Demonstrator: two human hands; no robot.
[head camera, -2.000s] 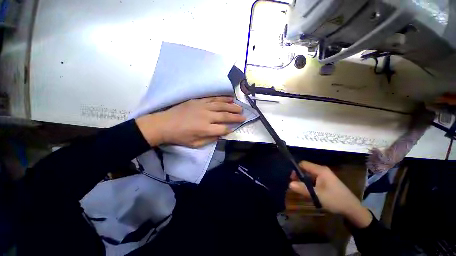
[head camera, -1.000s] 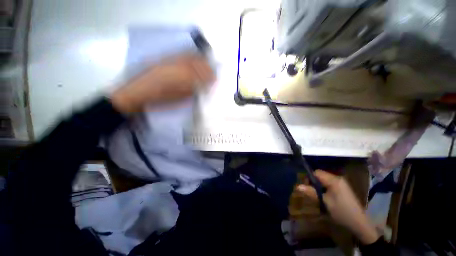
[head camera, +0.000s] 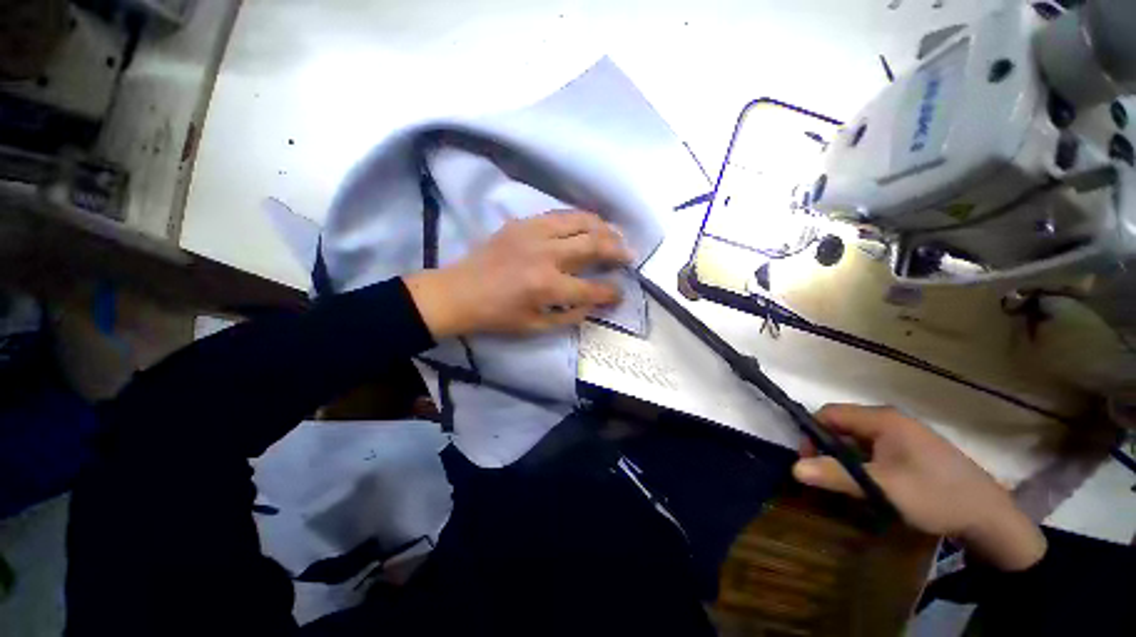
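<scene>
A pale grey-blue garment panel (head camera: 498, 373) with narrow dark strips lies bunched and folded on the white table and hangs over its front edge. My left hand (head camera: 536, 276) lies on the panel, fingers curled on the cloth near its right edge. My right hand (head camera: 916, 479) grips the long black shears (head camera: 747, 367) by the handle end. The shears point up and left, and their tip is at the panel's right edge beside my left fingertips. Whether the blades are apart or touch the cloth cannot be told.
The sewing machine head (head camera: 959, 149) stands at the upper right, over its lit needle plate (head camera: 772, 187). A dark thin thing lies by the plate's left edge. More pale cloth pieces (head camera: 361, 498) lie below the table. A pinkish rag (head camera: 1059, 479) hangs at the right edge.
The view has shifted, and the machine appears further right. My left hand has set the panel down, spread differently, with a large curved fold. The shears' tip is now at the panel's edge.
</scene>
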